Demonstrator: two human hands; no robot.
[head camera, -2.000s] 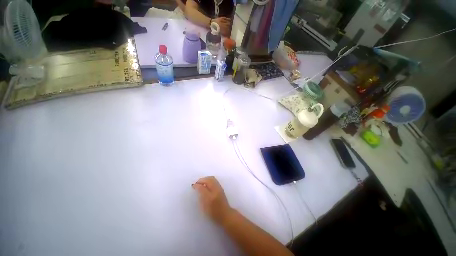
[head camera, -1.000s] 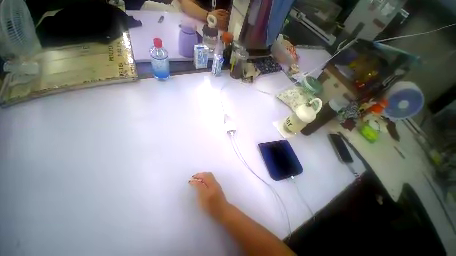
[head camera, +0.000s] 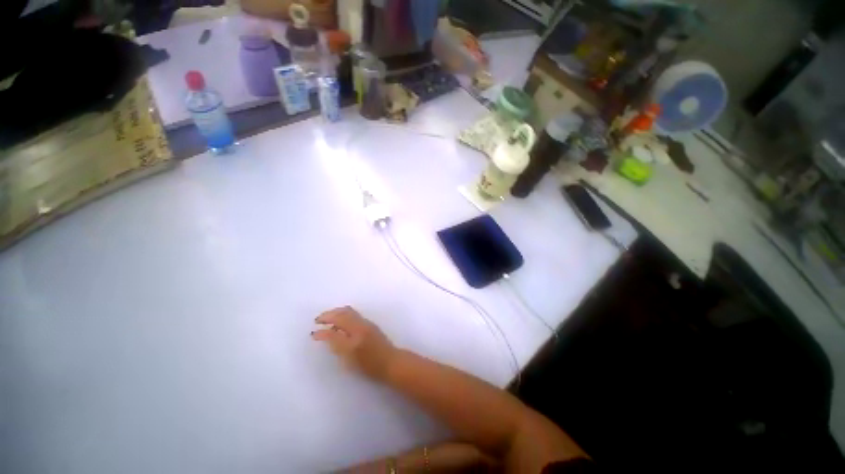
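The white table top (head camera: 213, 324) fills the front. My right hand (head camera: 352, 341) rests on it left of centre, palm down, fingers loosely curled and apart, with nothing seen in it. My left wrist (head camera: 417, 457), with thin gold bracelets, shows at the bottom edge below my right forearm; the left hand is almost wholly cut off. A dark blue square device (head camera: 481, 250) lies right of and beyond my right hand. A thin white cable (head camera: 435, 280) runs from a small white plug (head camera: 378, 215) to the table's edge. Neither hand touches these.
A black phone (head camera: 586, 207), cream bottle (head camera: 503, 169) and dark flask (head camera: 540, 162) stand or lie at the right. A red-capped water bottle (head camera: 211, 116), purple jug (head camera: 259, 67) and small carton (head camera: 292, 89) are at the far side. A blue-white fan (head camera: 688, 97) is beyond right.
The view has turned, so the table items sit further left and higher. My left wrist has come into view at the bottom. My right fingers are more spread.
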